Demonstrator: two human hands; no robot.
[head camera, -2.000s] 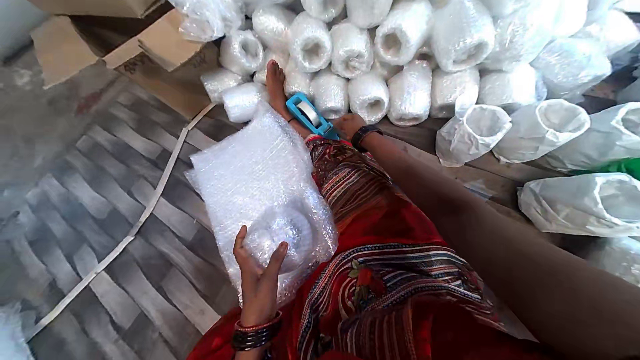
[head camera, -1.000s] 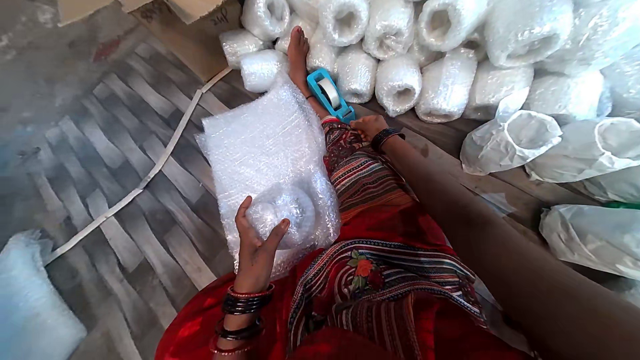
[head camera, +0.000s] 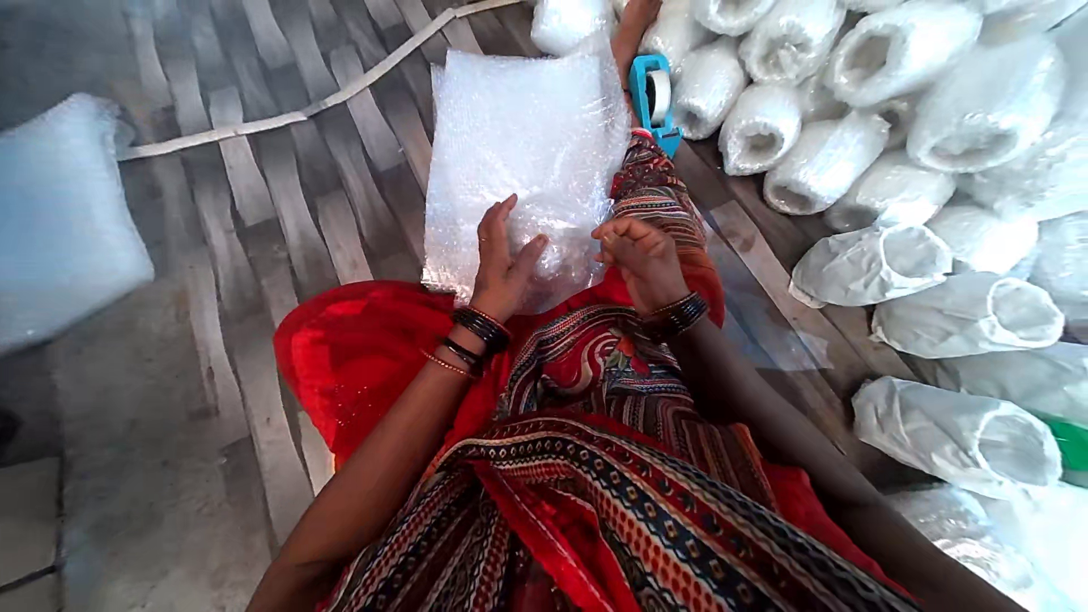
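Observation:
A bubble-wrapped round object (head camera: 557, 246) rests on the near part of a stack of bubble wrap sheets (head camera: 518, 127), by my lap. My left hand (head camera: 506, 263) lies against its left side, thumb and fingers spread. At its right side is my right hand (head camera: 642, 259), fingers curled and thumb near the fingertips; it seems to pinch a small piece of clear tape, though that is hard to see. Beyond the right hand, a blue tape dispenser (head camera: 654, 102) with a white roll leans by my foot.
Many bubble-wrapped hollow items (head camera: 824, 161) are piled at the upper right. Below them lie several white-wrapped cylindrical items (head camera: 960, 433). A pile of bubble wrap (head camera: 68, 221) is at the left edge. A pale strap (head camera: 331, 102) runs over the woven mat (head camera: 246, 195).
My right hand has come back from beside the tape dispenser to the wrapped object. My left hand has stayed on the object. The view has shifted.

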